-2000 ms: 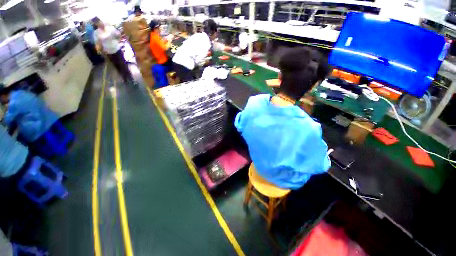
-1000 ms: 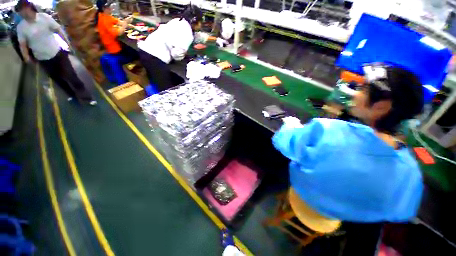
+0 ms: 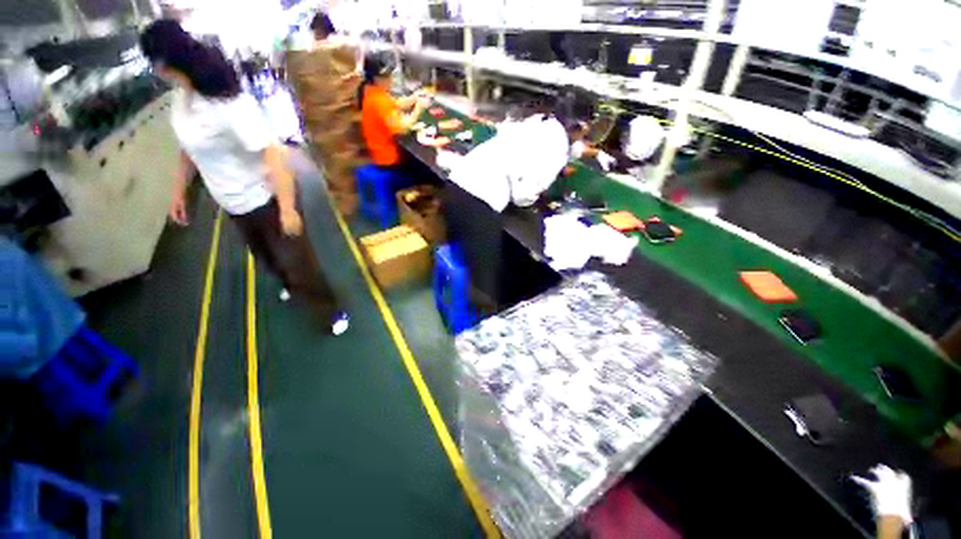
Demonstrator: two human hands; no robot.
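Neither of my hands is in the picture. Nearest in front of me is a stack in shiny clear plastic wrap (image 3: 585, 384), standing beside the long black bench (image 3: 674, 300). Its top shows many small white and grey patches. Part of a pink-lined bin (image 3: 632, 514) shows below the stack at the bottom edge. A dark flat unit (image 3: 817, 418) with a white lead lies on the bench. At the lower right, another person's white-gloved hand (image 3: 888, 493) is over the bench.
A person in a white top (image 3: 237, 158) walks in the aisle ahead. Cardboard boxes (image 3: 395, 256) and a blue stool (image 3: 453, 290) stand by the bench. Other workers sit along it. Orange pads (image 3: 766, 285) and dark units (image 3: 799, 325) lie on its green surface. Blue stools stand left.
The wrapped stack is closer and lower right. The worker in blue has left the frame except for a gloved hand. The walking person is nearer. A white-and-blue shape at the bottom edge is gone.
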